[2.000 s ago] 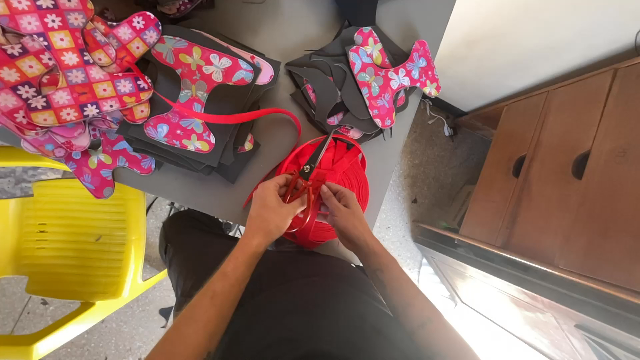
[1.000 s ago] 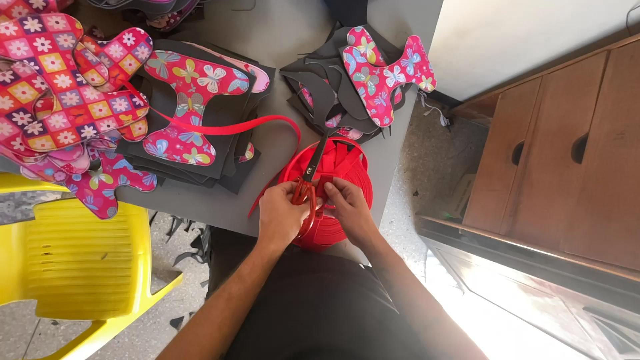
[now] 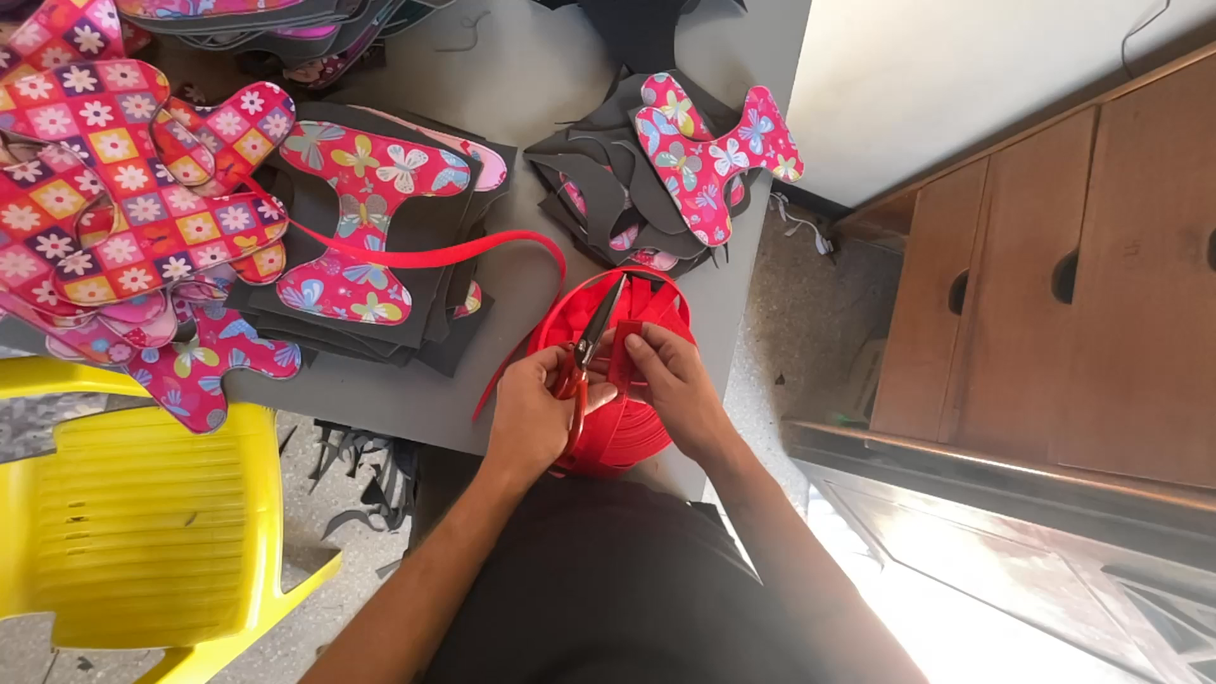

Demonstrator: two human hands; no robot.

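Note:
My left hand point(image 3: 537, 408) holds a pair of scissors point(image 3: 589, 342) by the red handles, the dark blades together and pointing away from me. Between the thumb and fingers of my right hand point(image 3: 679, 385) is a short folded piece of red webbing strap point(image 3: 623, 353). Both hands are over a large roll of red strap point(image 3: 627, 432) at the table's near corner. From the roll's side a loose length of strap point(image 3: 427, 255) curves left, across a stack of dark grey cut pieces point(image 3: 437, 228) topped by a pink butterfly-print piece point(image 3: 366, 214).
Flower-print cut pieces point(image 3: 123, 204) are heaped on the left of the grey table point(image 3: 380, 399). A second butterfly-print piece point(image 3: 708, 157) lies on dark pieces beyond the roll. A yellow plastic chair point(image 3: 142, 522) stands at left, above dark scraps point(image 3: 375, 480) on the floor. Wooden drawers point(image 3: 1016, 294) are at right.
The scissors have turned slightly in my left hand. My right hand shows the folded strap piece more upright than before. The view has shifted a little.

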